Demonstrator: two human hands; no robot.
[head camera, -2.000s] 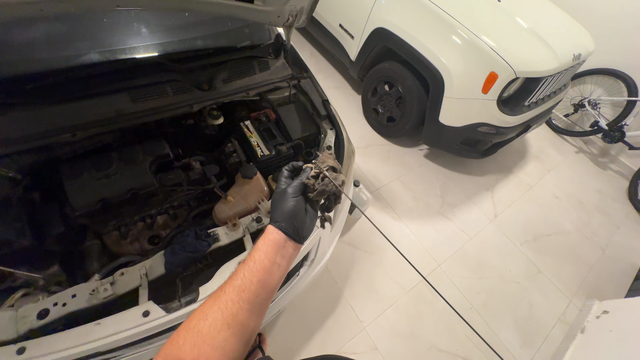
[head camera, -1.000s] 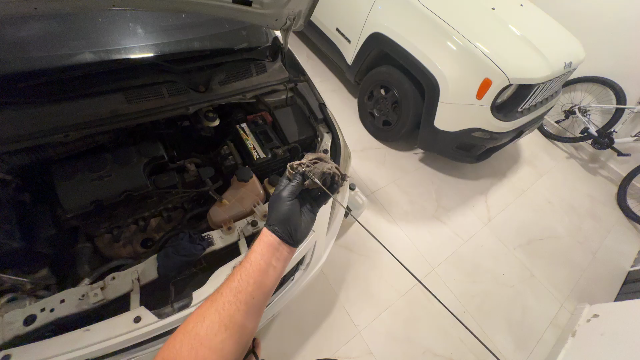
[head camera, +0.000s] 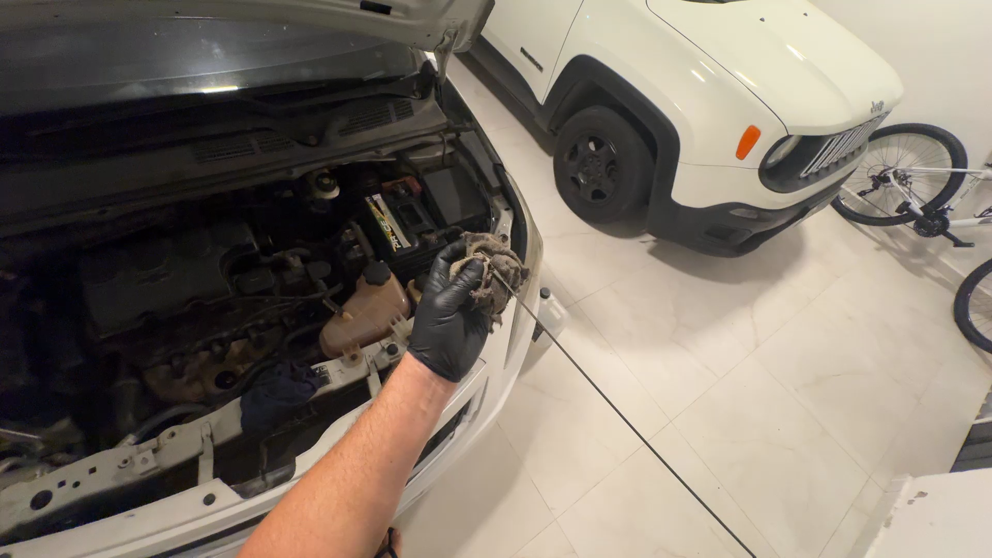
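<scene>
My left hand (head camera: 451, 314), in a black glove, is closed on a crumpled, dirty grey-brown rag (head camera: 502, 280) above the front corner of the car with the raised hood. A long, thin dark rod or cable (head camera: 616, 403) runs from the rag down to the right and leaves the view at the bottom edge. Its upper end is hidden by the rag and fingers. My right hand is out of view.
Below the rag lie the coolant reservoir (head camera: 368, 310), battery (head camera: 395, 225) and front crossmember (head camera: 182, 442). A dark blue cloth (head camera: 277, 394) rests on the crossmember. A plastic bottle (head camera: 550, 314) stands on the floor. Beyond are a white Jeep (head camera: 705, 101) and a bicycle (head camera: 922, 205).
The rag's folds have shifted in my left hand, which stays closed on it near the same corner of the car. The rod still runs down to the right.
</scene>
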